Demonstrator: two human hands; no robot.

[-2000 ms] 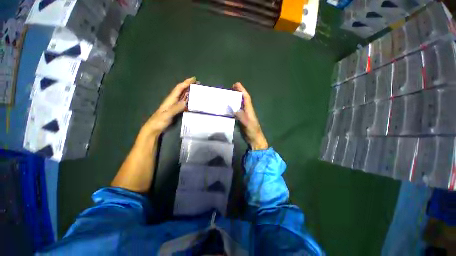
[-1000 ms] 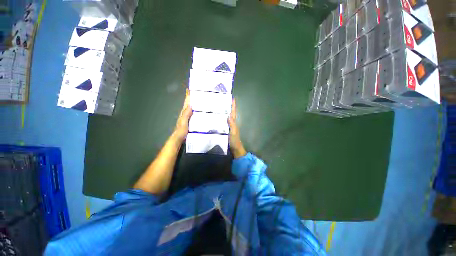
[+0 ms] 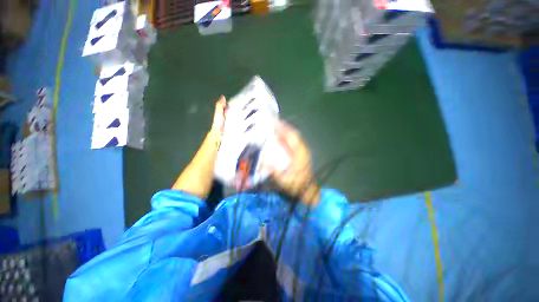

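A row of white phone boxes [image 3: 247, 127] is held between my two hands in front of my body, tilted and blurred. Dark angular shapes show along its face, and a dark phone picture with an orange patch shows at its near end. My left hand [image 3: 214, 133] is pressed along the row's left side. My right hand [image 3: 295, 158] is blurred and grips the row's near right side. Whether the row touches the table cannot be told.
The dark green table [image 3: 378, 135] lies under my hands. A left-hand stack of white boxes [image 3: 110, 106] stands at its left edge, a right-hand stack [image 3: 360, 41] at the far right. One box [image 3: 213, 16] is at the far edge by the rollers [image 3: 171, 12]. Blue crate [image 3: 88, 245] at lower left.
The row of boxes, earlier lying straight with pale faces up, is now turned and tilted in my hands. My right hand has moved nearer its near end. The view has swung to the right.
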